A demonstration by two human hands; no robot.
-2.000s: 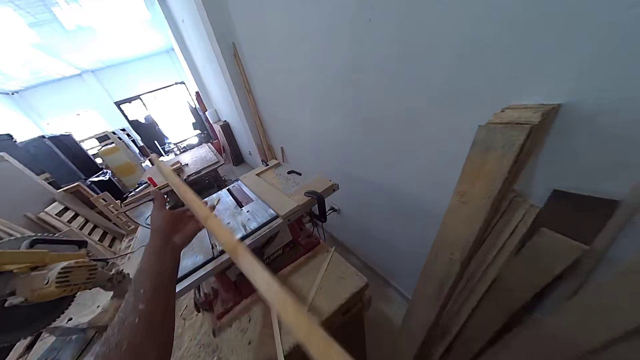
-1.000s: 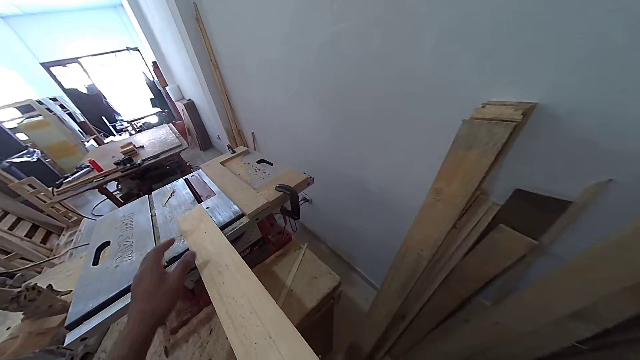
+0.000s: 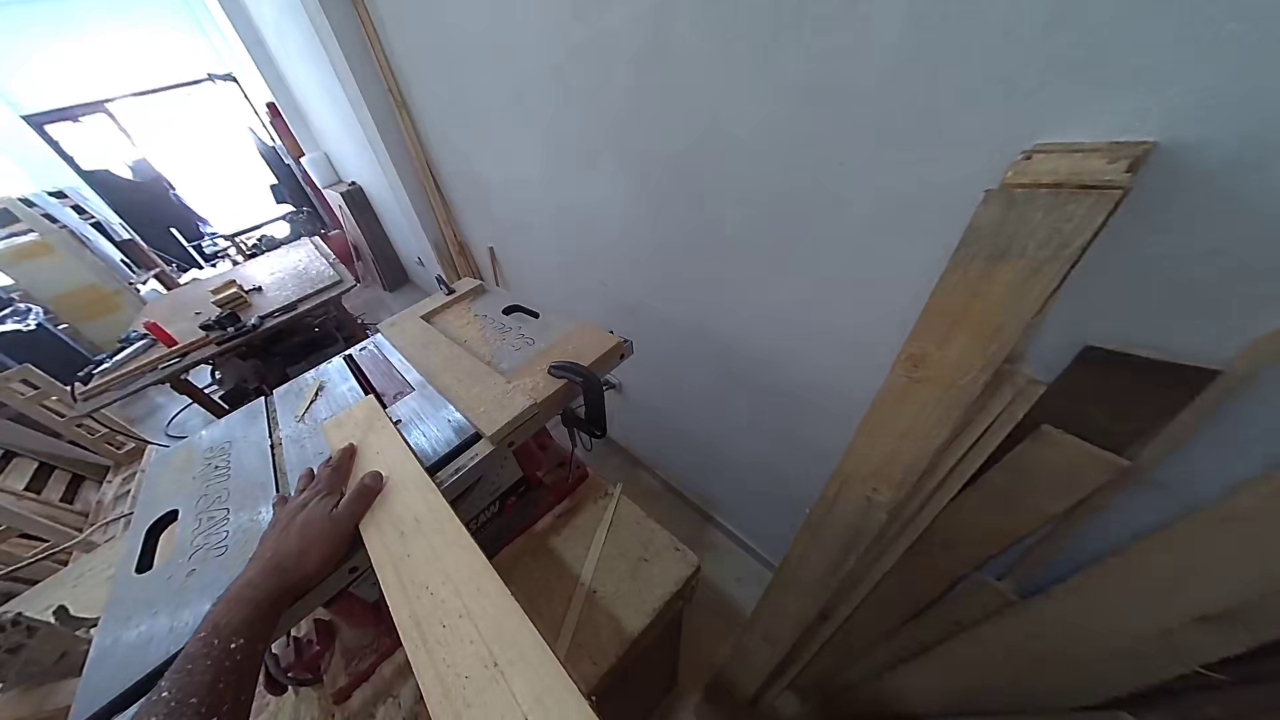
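My left hand (image 3: 318,515), dusted with sawdust, lies against the left edge of a long pale wooden board (image 3: 440,570), fingers spread near its far end. That end rests on the metal top of a table saw (image 3: 240,500), while the near end runs out of the bottom of the view. Ahead of the board is the reddish throat plate (image 3: 382,375). A wooden fence (image 3: 470,395) sits on the saw's right side, held by a black clamp (image 3: 582,395). A thin offcut (image 3: 308,400) lies on the saw top. My right hand is out of view.
Old planks (image 3: 950,330) lean on the wall at right. A wooden box (image 3: 640,560) with a thin strip (image 3: 592,560) on it stands beside the saw. Further back is a workbench (image 3: 290,280) with tools; slatted wooden frames (image 3: 60,420) stand at left.
The board's far end, raised in the earliest frame, has come down onto the saw top. My left hand, off the board a second ago, now touches its left edge.
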